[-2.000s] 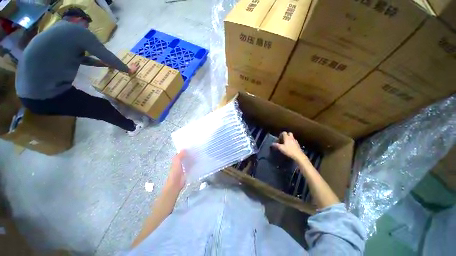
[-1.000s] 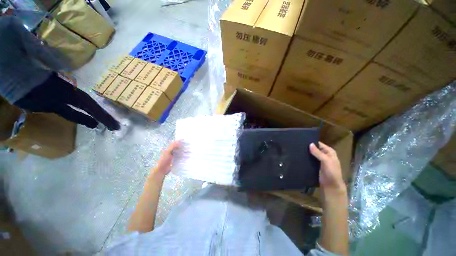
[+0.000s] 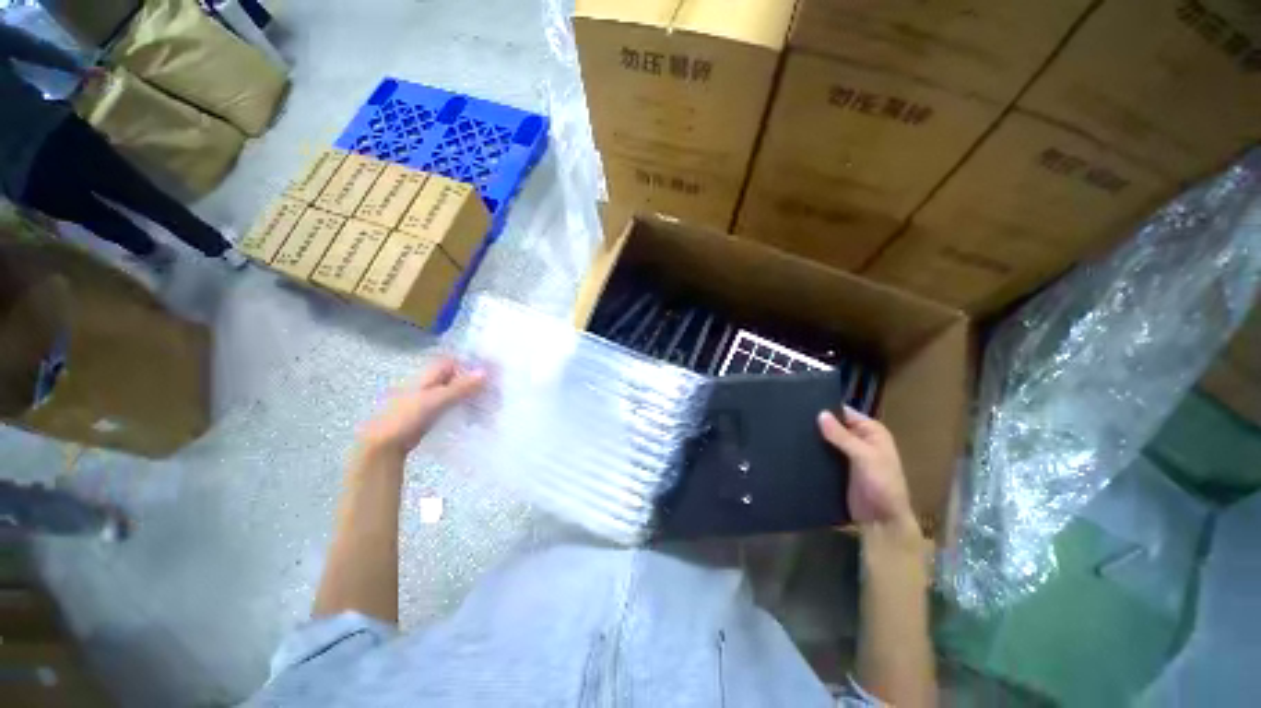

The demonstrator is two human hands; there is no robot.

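Note:
My left hand (image 3: pixel 422 404) holds a clear-white ribbed air-column bag (image 3: pixel 581 422) by its left edge. My right hand (image 3: pixel 871 470) grips the right edge of a solar panel (image 3: pixel 768 457), its plain black back facing up. The panel's left edge is at the bag's right end and looks slightly inside it; how far is hard to tell. Behind them, the open carton (image 3: pixel 924 401) holds rows of dark panel edges and one panel face with white grid lines.
Sealed cartons (image 3: pixel 885 152) stand behind the open carton, with shiny stretch wrap (image 3: pixel 1051 429) at right. Small cartons (image 3: pixel 367 242) sit by a blue pallet (image 3: pixel 450 138). A person's legs (image 3: pixel 118 194), woven sacks (image 3: pixel 201 83) and a brown carton (image 3: pixel 125 360) are at left.
My right hand has lifted the panel out of the carton and brought it to the bag. The bag now tilts down to the right. The other person has moved left, away from the small cartons.

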